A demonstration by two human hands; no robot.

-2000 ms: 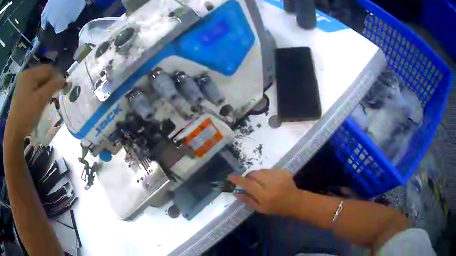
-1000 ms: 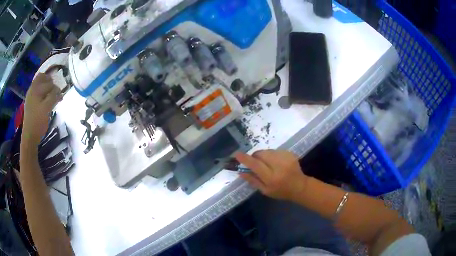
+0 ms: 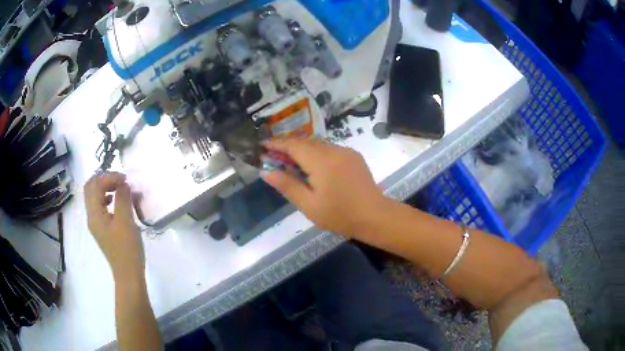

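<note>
The white and blue overlock machine (image 3: 171, 65) stands on the white table, its front mechanism open. My right hand (image 3: 329, 179) is at the machine's front, just below the orange-white label (image 3: 293, 120). It grips a small tool (image 3: 279, 162) with red and blue showing between thumb and fingers; its tip by the dark loopers (image 3: 236, 134) is blurred. My left hand (image 3: 115, 206) is at the left edge of the machine's bed plate, fingers curled with thumb and fingertips close together. I cannot tell if it holds a thread.
A black phone (image 3: 415, 90) lies right of the machine. A blue basket (image 3: 566, 179) with clear plastic stands beyond the table's right edge. Fanned black fabric strips (image 3: 34, 168) lie at the left. A dark jointed metal piece (image 3: 109, 134) sticks out left of the needles. Dark lint lies near the phone.
My left hand has come down from the machine's left end to beside the bed plate. My right hand has moved up and left with the tool, from the front cover to the loopers.
</note>
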